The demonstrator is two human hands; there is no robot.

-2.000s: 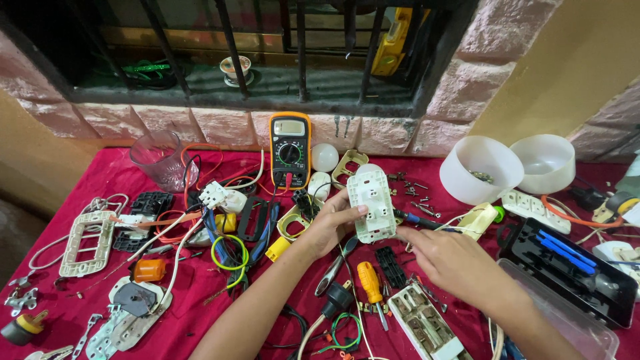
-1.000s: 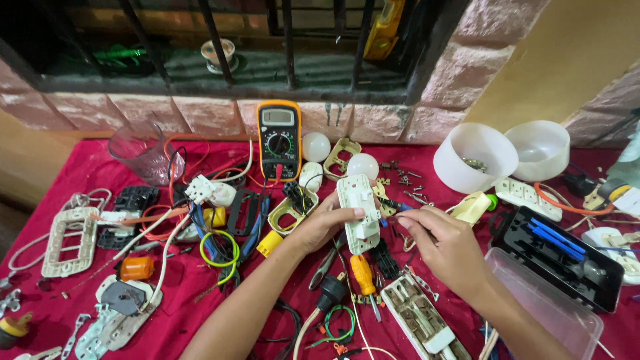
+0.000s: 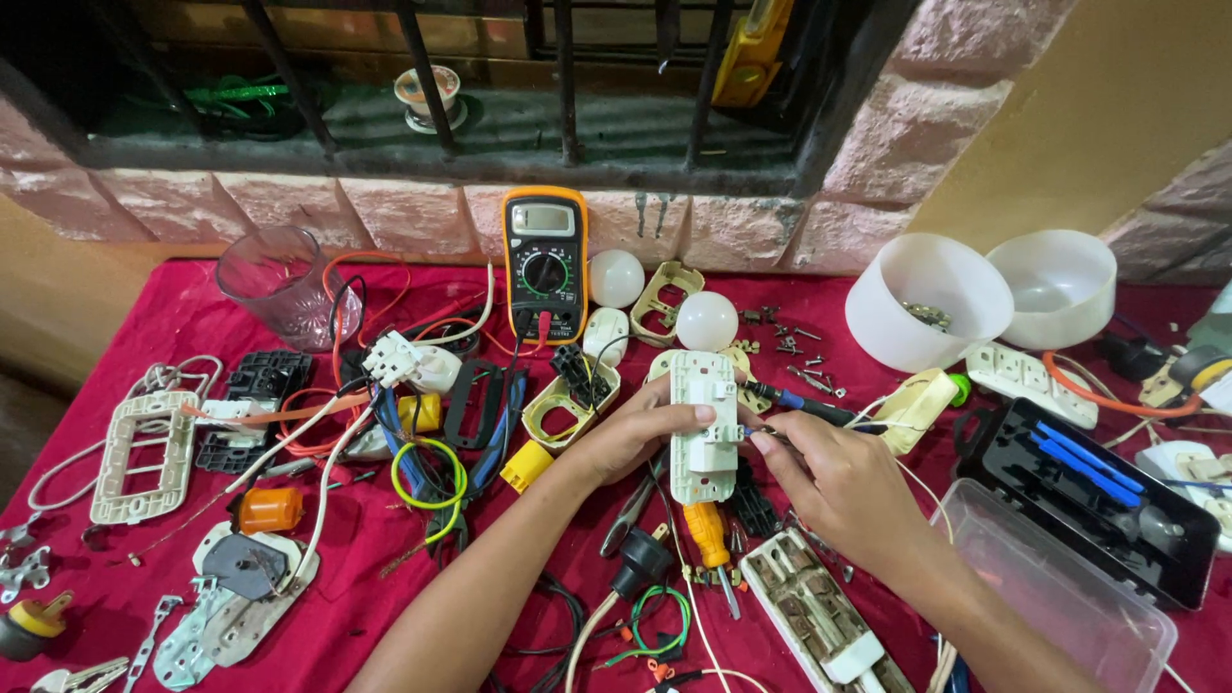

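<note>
My left hand grips a white plastic outlet plate upright, its thumb over the modules on the plate's back. Beside the plate's right edge, my right hand pinches a thin tool, mostly hidden by the fingers, with a bit of blue at the plate's edge. A screwdriver with an orange handle lies just below the plate. Behind my right hand is a blue and black tool handle. Right of the orange screwdriver lies an opened power strip with metal contacts inside.
A digital multimeter leans on the wall below the barred window. A glass stands at the left, near an outlet frame. White bowls, a black case and a clear lid are at right. Pliers lie near my left forearm.
The outlet plate has been turned from its slotted front to its back. My right hand has moved in to the plate's right edge with a thin tool between its fingers.
</note>
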